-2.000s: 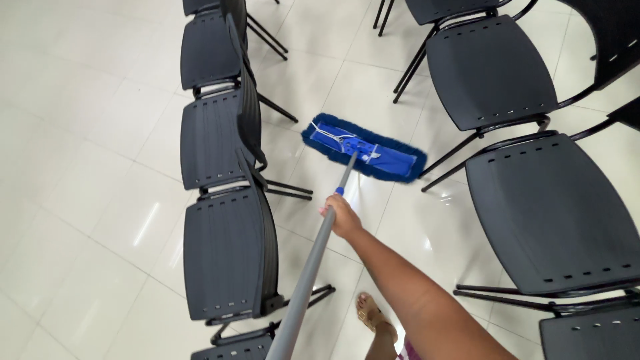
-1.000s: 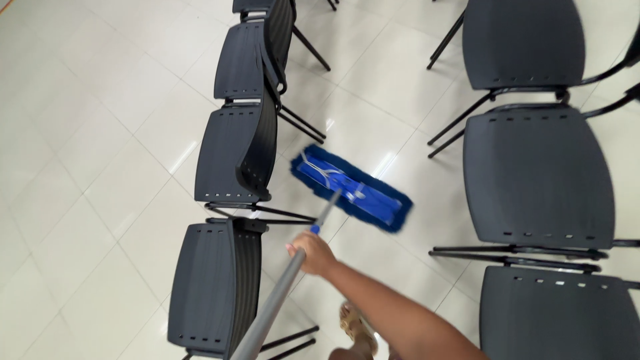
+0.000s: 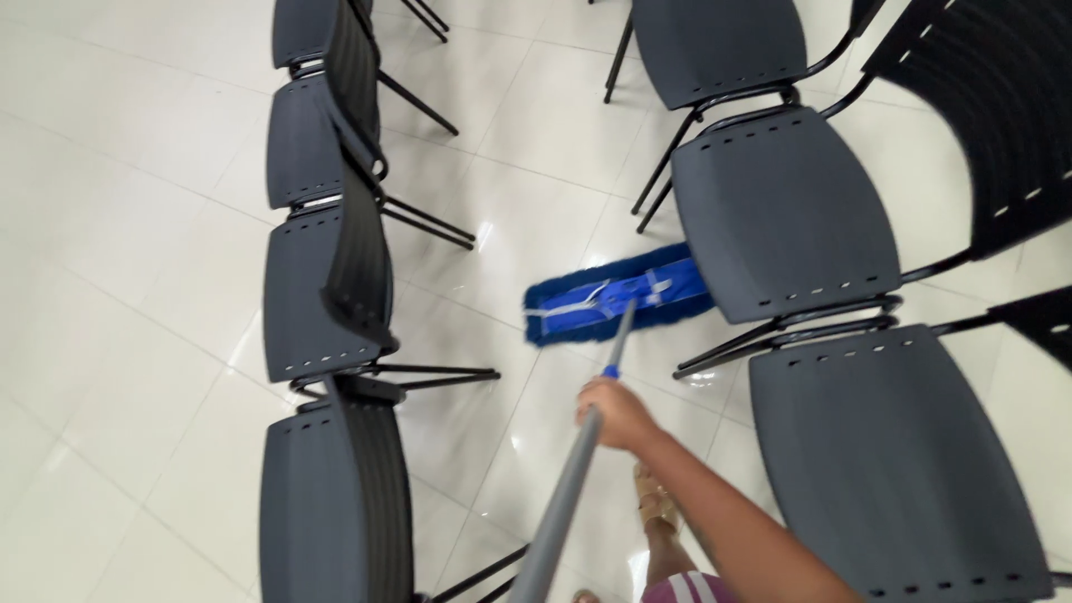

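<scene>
My right hand (image 3: 618, 412) is closed around the grey pole (image 3: 557, 515) of a dust mop, just below its blue collar. The mop's flat head (image 3: 615, 295), blue with a dark blue fringe, lies on the tiled floor ahead of the hand. Its right end goes under the front of a chair seat (image 3: 783, 213) in the right row. White ties cross the top of the head. The pole runs down out of the bottom of the view, and my left hand is not visible.
A row of dark grey plastic chairs (image 3: 327, 293) stands on the left, backs toward the aisle. Another row (image 3: 896, 461) faces the aisle on the right. Thin black metal legs (image 3: 440, 377) reach into the aisle from both sides. My sandalled foot (image 3: 655, 498) is near the bottom.
The mop head has swung round and moved right, and its right end is now under a chair seat. My right hand stays closed on the pole.
</scene>
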